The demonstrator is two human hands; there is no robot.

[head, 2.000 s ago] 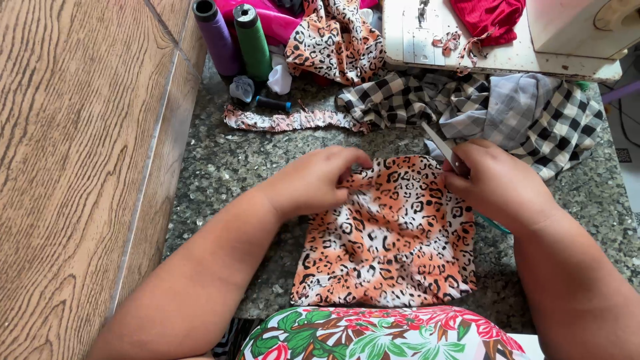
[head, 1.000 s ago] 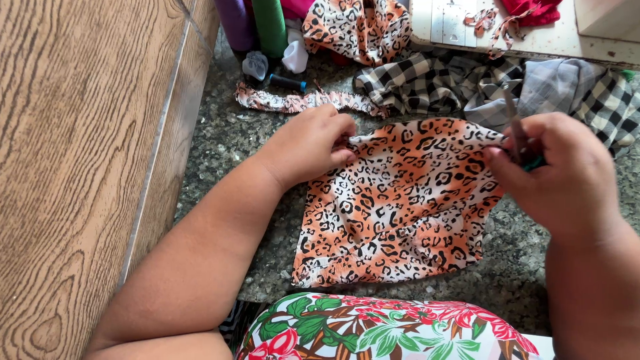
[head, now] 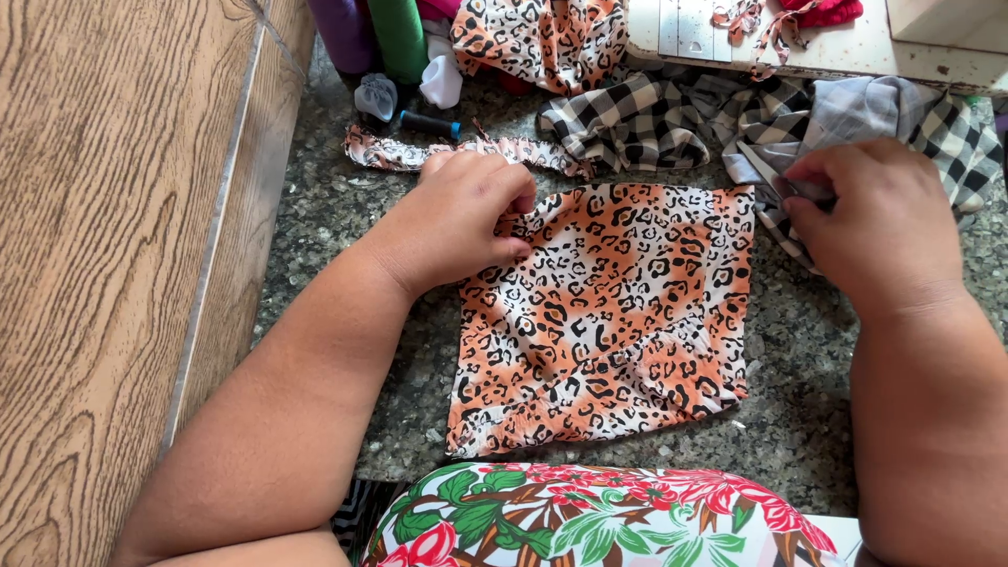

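Observation:
A piece of orange, white and black leopard-print fabric [head: 606,307] lies on the speckled stone counter, its lower part folded over. My left hand [head: 472,216] pinches its upper left edge between thumb and fingers. My right hand [head: 874,213] is to the right of the fabric, apart from it, closed around scissors [head: 760,169] whose blades point up and left; the handles are mostly hidden by the fingers. A gathered leopard-print strip [head: 394,153] lies just beyond my left hand, which covers part of its lower edge.
Black-and-white checked cloth [head: 630,122] with grey fabric [head: 854,110] lies at the back right, before a worn white sewing machine base [head: 850,51]. Purple [head: 342,35] and green thread cones [head: 396,39], a dark thread spool [head: 429,124] and more leopard-print fabric [head: 543,39] stand or lie behind. A wood-patterned surface [head: 118,197] borders the left.
My right hand has let go of the fabric's upper right corner and moved off to the right with the scissors. The fabric's lower part, flat before, is now folded over.

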